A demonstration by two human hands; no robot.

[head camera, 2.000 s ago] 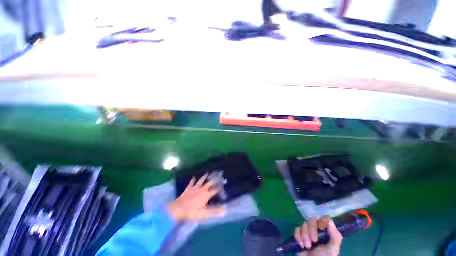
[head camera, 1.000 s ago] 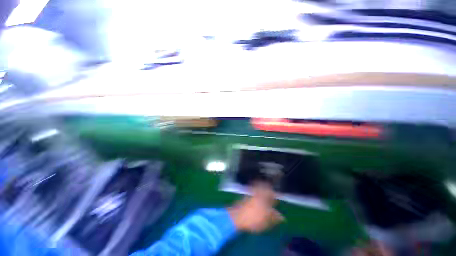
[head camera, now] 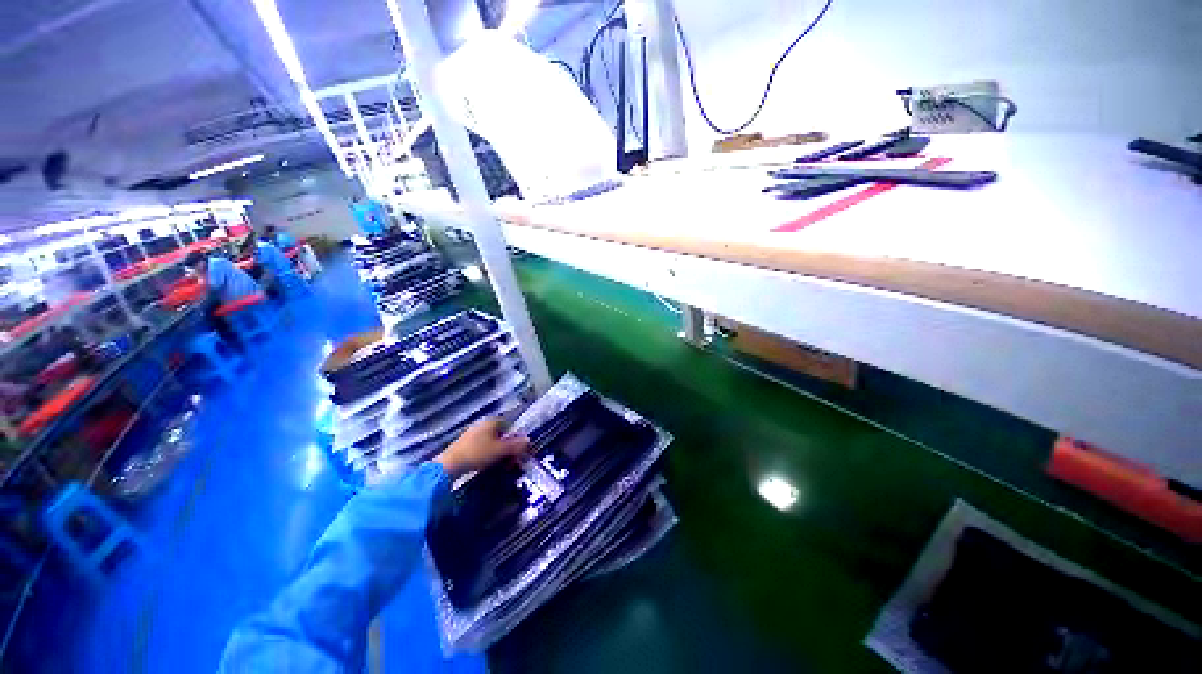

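My left hand (head camera: 483,449), in a blue sleeve, rests on the upper left edge of the top black plastic housing (head camera: 580,461); its fingertips are near the silver brackets, and the frame does not show clearly whether they grip. This housing lies on a stack of wrapped housings (head camera: 527,599) with bubble wrap between the layers. Another black housing (head camera: 1015,612) lies on bubble wrap (head camera: 929,579) at the lower right, cut off by the picture's edge. My right hand is out of the picture.
A taller stack of wrapped housings (head camera: 429,382) stands behind, beside a white post (head camera: 490,237). A raised white shelf (head camera: 857,303) crosses above the green bench (head camera: 718,487). An orange-red bin (head camera: 1120,485) is at the right. Blue floor, stools and seated people are at the left.
The view has swung left to the stacks. My left hand has moved from the housing on the bench to the stack. My right hand and the screwdriver have left the picture.
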